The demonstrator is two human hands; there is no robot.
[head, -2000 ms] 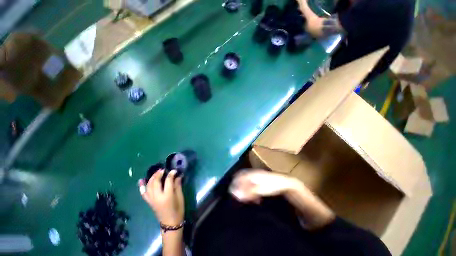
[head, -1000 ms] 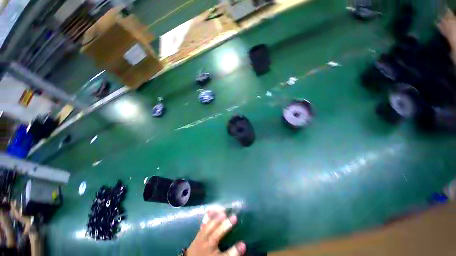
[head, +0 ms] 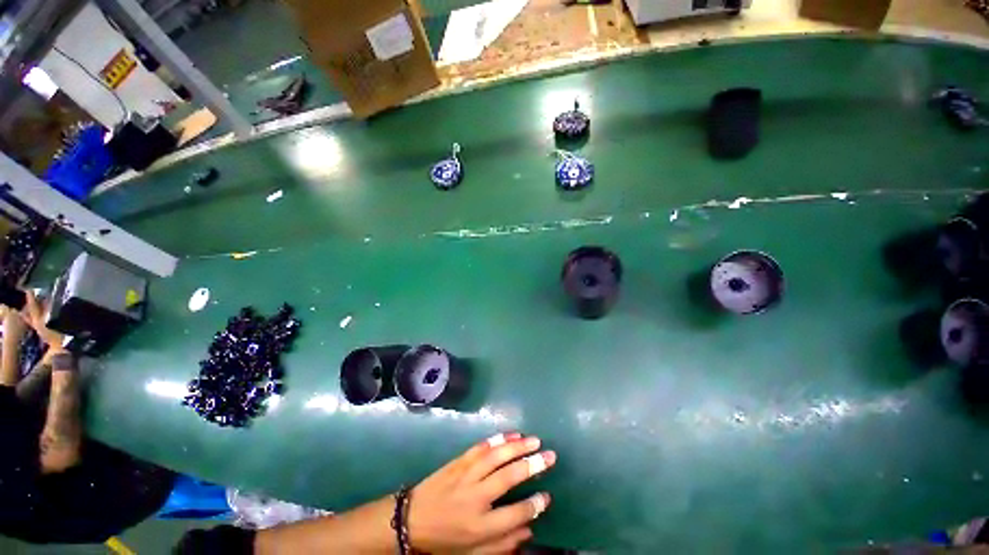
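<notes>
My left hand [head: 477, 493], with a bracelet and pale wraps on its fingers, is spread over the green bench near its front edge, holding nothing. My right hand is out of the picture. Beyond my left hand, two black cylindrical housings stand side by side, a left one [head: 367, 375] and one showing a grey disc [head: 425, 376]. A heap of small black fittings [head: 241, 366] lies to their left. Another housing [head: 592, 280] and one with a pale grey disc [head: 746, 282] are further right.
Round wired units [head: 574, 170] and a black housing [head: 735, 121] are on the far half. More housings [head: 963, 331] crowd the right edge. A white disc [head: 198, 299] lies left. A person's forearm [head: 62, 412] is beside a grey box machine [head: 98, 304]. A carton [head: 363, 54] stands behind the bench.
The view has swung, bringing the neighbouring person and machine at left into sight. My left hand has left the housings and lies open nearer the bench edge. My right hand and the open carton are gone from view.
</notes>
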